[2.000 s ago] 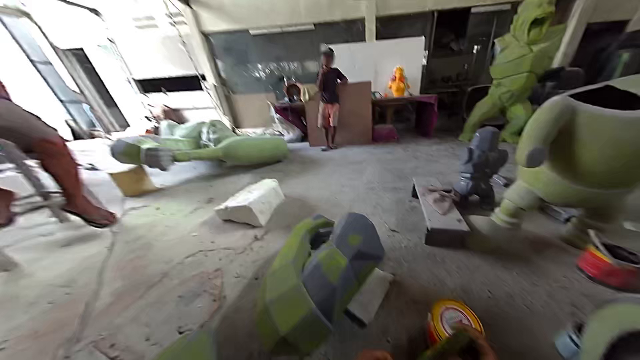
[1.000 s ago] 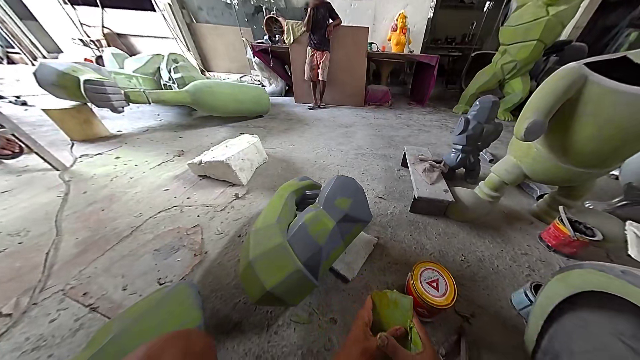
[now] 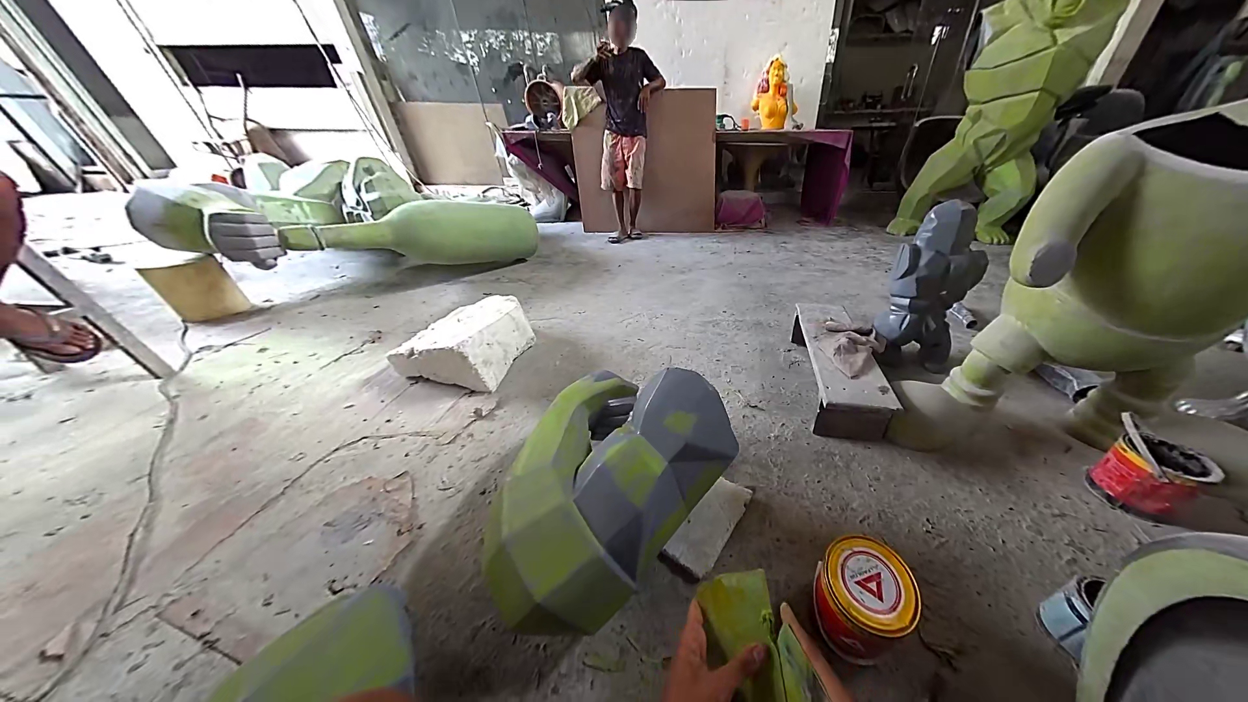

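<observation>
At the bottom edge, my left hand (image 3: 714, 665) grips a flat piece (image 3: 737, 606) smeared with green-yellow paste. Close beside it, my right hand (image 3: 817, 655), partly cut off by the frame, holds a second thin, green-smeared flat piece (image 3: 799, 667); the two pieces meet or nearly meet. Just beyond my hands lies a faceted green-and-grey sculpture part (image 3: 604, 497), shaped like a bent arm with a fist. It rests partly by a pale block (image 3: 710, 526). A red and yellow tin with its lid on (image 3: 868, 595) stands right of my right hand.
A white block (image 3: 466, 343), a low bench with a rag (image 3: 853, 395), a grey figure (image 3: 931, 283) and an open red tin (image 3: 1152, 473) stand about. Large green sculptures (image 3: 1131, 253) flank the floor. One person (image 3: 624, 107) stands behind; another's foot (image 3: 60, 336) is left.
The view has tilted down since two seconds ago. My hands and the green-smeared piece now show more plainly at the bottom. The standing person has a hand raised near the face.
</observation>
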